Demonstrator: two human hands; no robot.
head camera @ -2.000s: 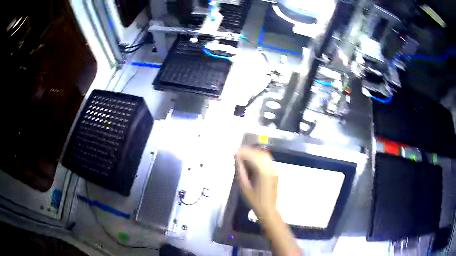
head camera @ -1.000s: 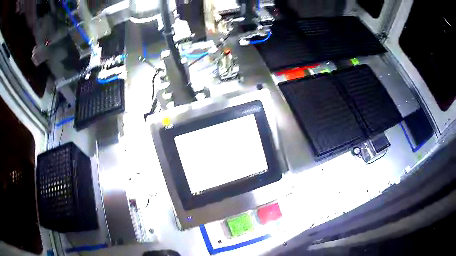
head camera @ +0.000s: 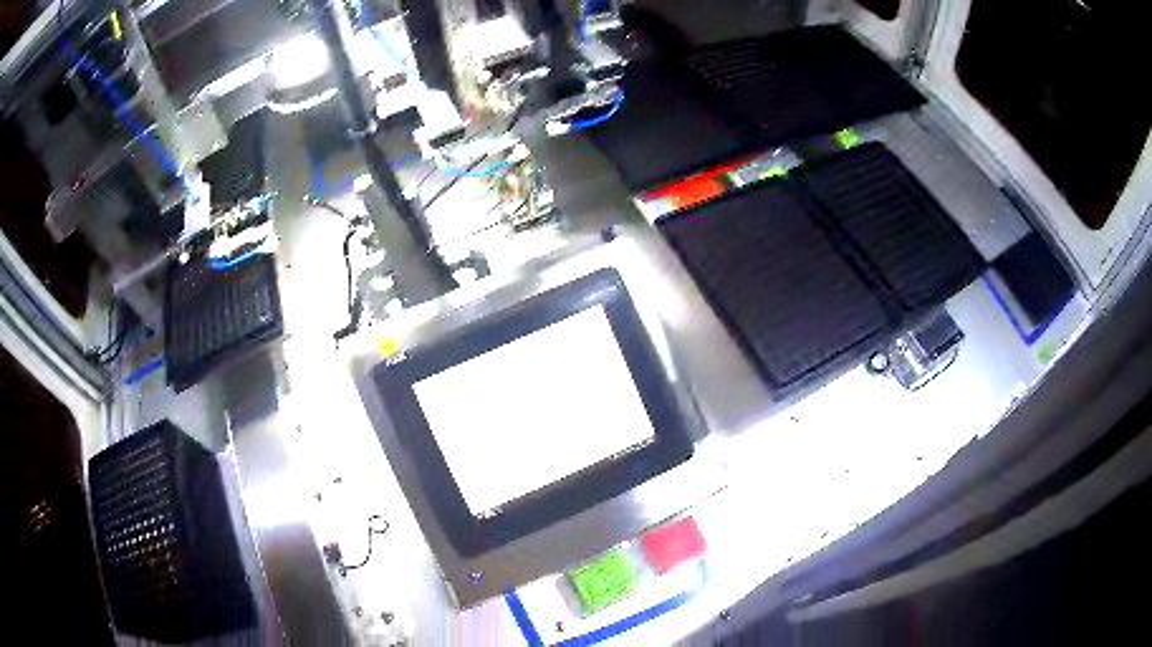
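Note:
The touchscreen (head camera: 536, 407), a bright white screen in a thick black bezel, sits in a metal plate on the machine bed, nearest in front of me. Its display is too bright to read. A green block (head camera: 603, 581) and a red block (head camera: 673, 545) lie just below it, beside blue marking tape (head camera: 615, 624). Flat black component trays (head camera: 790, 281) lie side by side to the right of the screen. A tray stack (head camera: 164, 531) stands at the far left. Neither of my hands is in the picture.
More black trays lie at the back right (head camera: 809, 78) and back left (head camera: 225, 314). A pick-and-place assembly with blue tubing (head camera: 480, 164) stands behind the screen. A small metal device (head camera: 924, 349) sits by the right trays. Machine frames (head camera: 1086, 247) border both sides.
Two seconds ago a hand was over the touchscreen; it is gone from view. The view has swung right, showing more of the right trays and the green and red blocks.

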